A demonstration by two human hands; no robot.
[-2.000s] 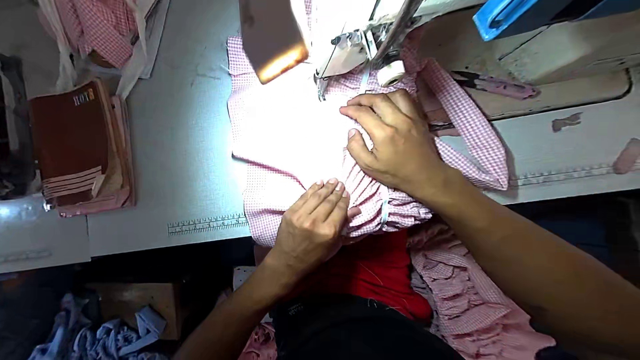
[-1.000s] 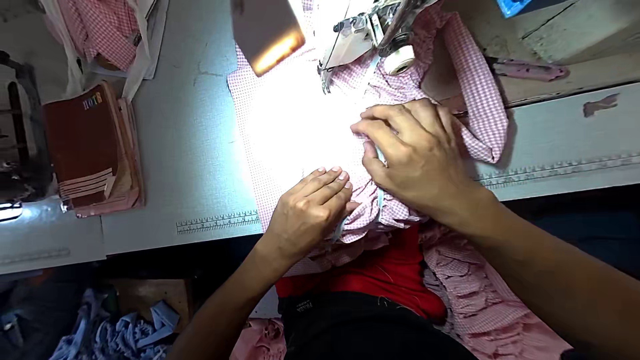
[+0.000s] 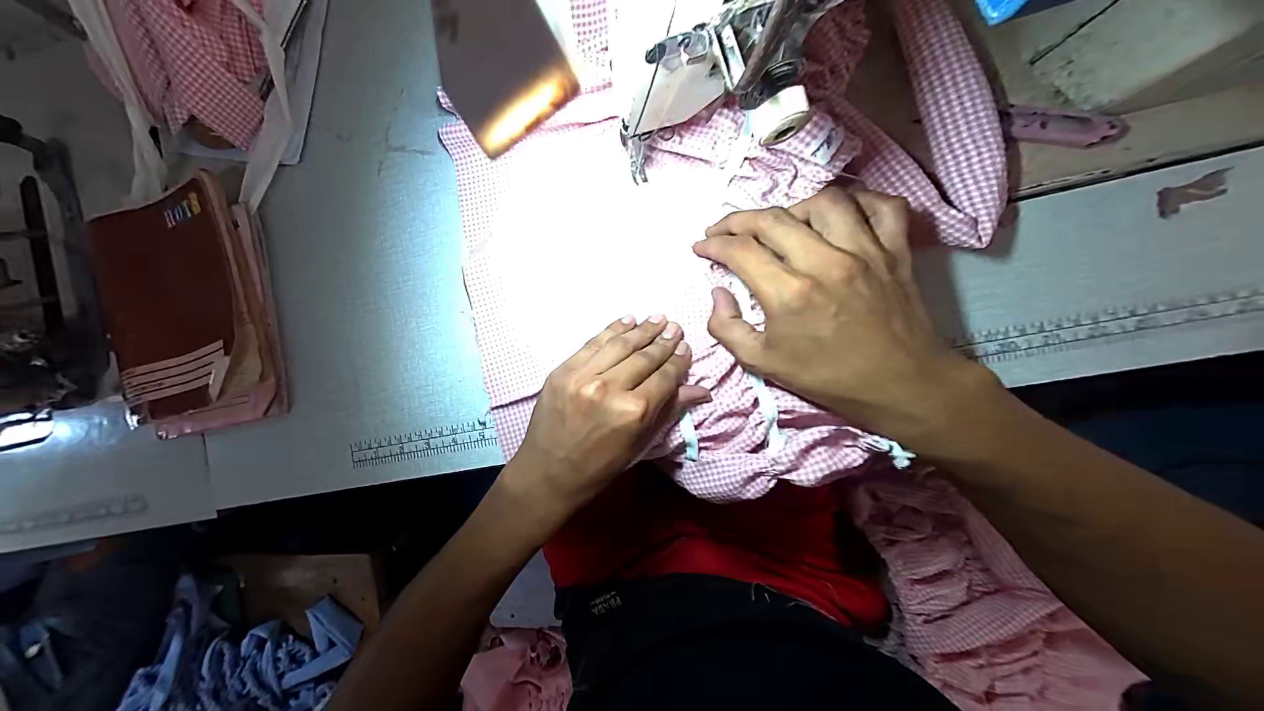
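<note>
A pink-and-white gingham cloth [image 3: 484, 286], gathered toward its right side, lies over the table's front edge and under a sewing machine's presser foot [image 3: 637, 158]. My left hand [image 3: 612, 405] rests flat on its lower part, fingers together. Right of the foot, my right hand [image 3: 829, 286] presses on the gathered part with curled fingers and the thumb apart; whether it pinches cloth cannot be told. Narrow white strips [image 3: 768, 410] run along the gathers. Strong lamp glare washes out the middle of the cloth.
A brown notebook [image 3: 168, 296] lies on papers at the left, below more gingham cloth [image 3: 197, 59]. A pink tool handle [image 3: 1066, 126] is at the right. Ruler markings [image 3: 425, 444] line the table edge. Blue cloth [image 3: 257, 662] and gathered pink cloth [image 3: 987, 602] are below.
The view has shifted somewhat. Both hands stay on the cloth, with the left hand below the glare and the right hand on the gathers.
</note>
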